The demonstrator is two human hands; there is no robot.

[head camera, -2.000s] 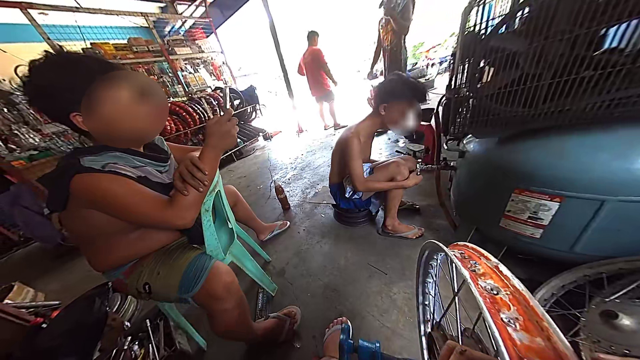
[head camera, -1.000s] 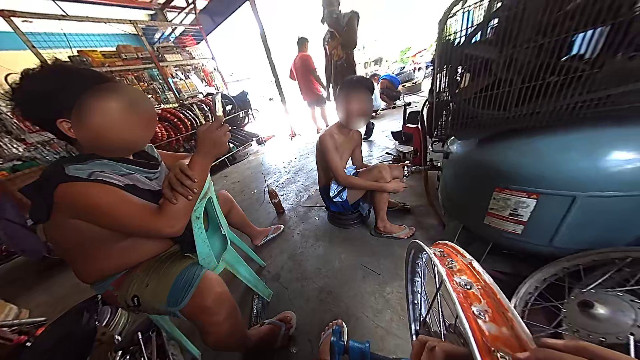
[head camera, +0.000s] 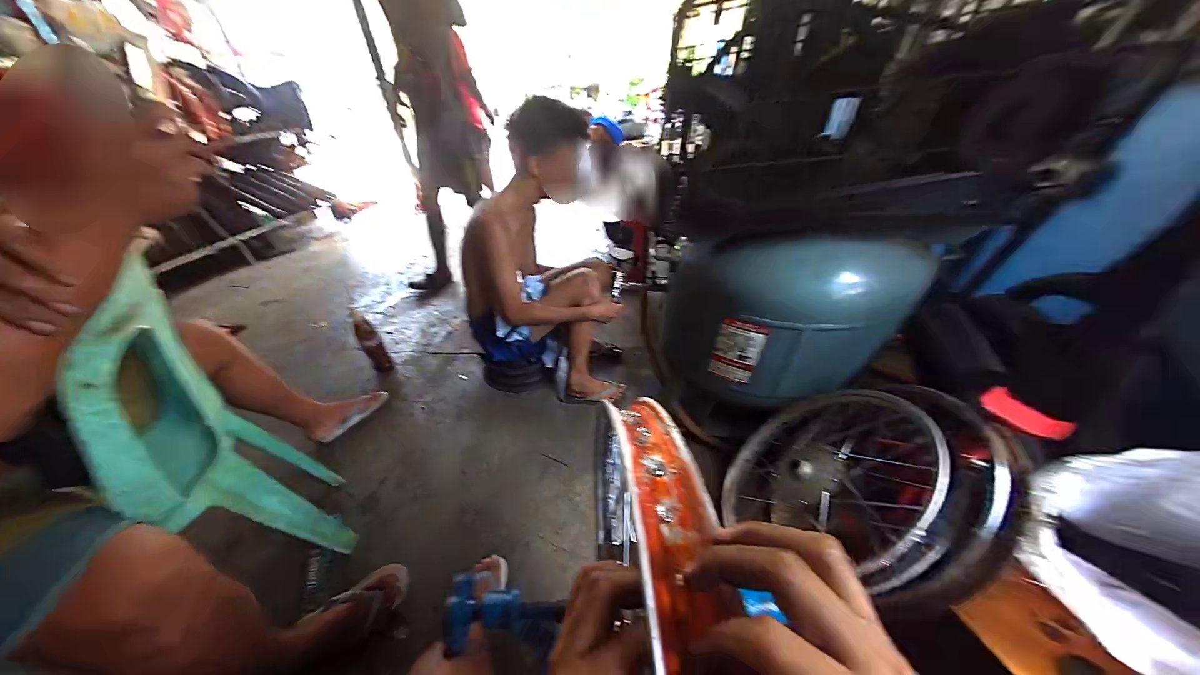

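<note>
An orange wheel rim [head camera: 667, 506] with silvery spoke fittings along its channel stands upright at the lower middle. My left hand [head camera: 600, 614] is at the rim's left edge, fingers curled against it near the spokes. My right hand [head camera: 797, 600] lies on the rim's right side, its fingertips touching the orange channel. Whether either hand truly grips the rim is not plain. A blue metal fitting or clamp [head camera: 480, 605] is left of my left hand, with part of another hand or a foot just below it, too cut off to tell.
Spoked wheels [head camera: 844, 478] lie at right under a blue-grey air compressor tank [head camera: 797, 309]. A person sits low [head camera: 525, 244] ahead; another sits at left by a green plastic chair [head camera: 169, 412]. A brown bottle [head camera: 372, 345] stands on the floor. A white sack-like thing [head camera: 1125, 553] is at far right.
Both hands have come further into view onto the orange rim; two seconds ago little of them showed. The view has swung right. The seated person ahead has turned the head to the right.
</note>
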